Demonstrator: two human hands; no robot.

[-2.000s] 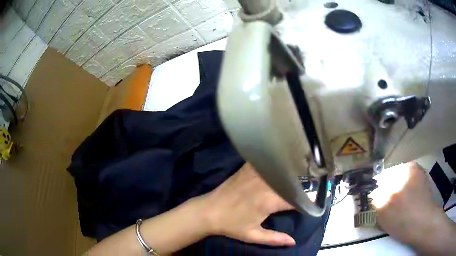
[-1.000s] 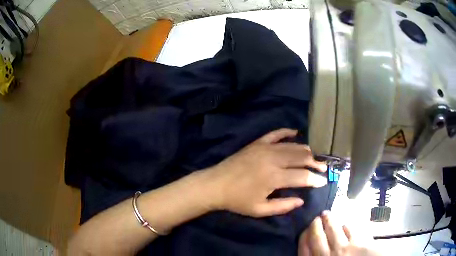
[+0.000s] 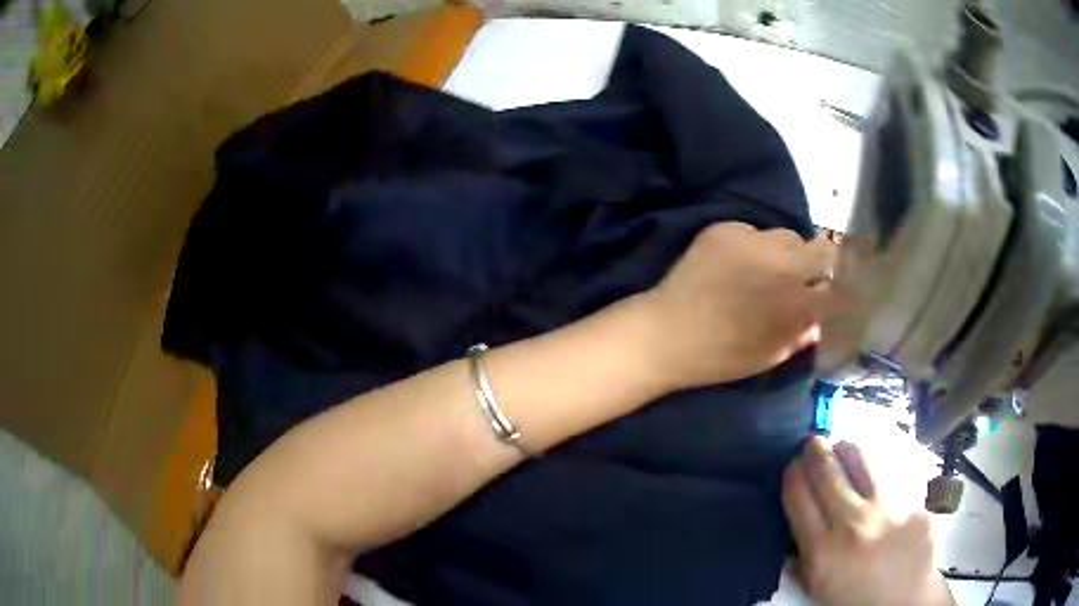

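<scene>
A dark navy-black garment [image 3: 438, 249] lies spread over the table left of the sewing machine. The cream-white machine head [image 3: 935, 237] is blurred, with a bright light under it. My left hand [image 3: 751, 302] lies across the cloth with its fingers curled in at the garment's right edge beside the head; its fingertips are partly hidden. My right hand [image 3: 858, 521] is at the garment's right edge, nearer me than the lit needle area, fingertips together on the edge. A small blue part [image 3: 825, 406] shows by the needle area.
A brown cardboard sheet [image 3: 118, 237] with orange tape [image 3: 447, 42] along its edge is on the left. The white table [image 3: 532, 65] shows behind the garment. A ribbed knob [image 3: 944, 492] and black strips [image 3: 1053, 521] are at the right. A yellow object [image 3: 59, 53] is at upper left.
The view has shifted, so the garment and machine appear farther right. My left hand has moved from lying flat near the needle area to curled fingers farther back along the edge. My right hand stays near the edge.
</scene>
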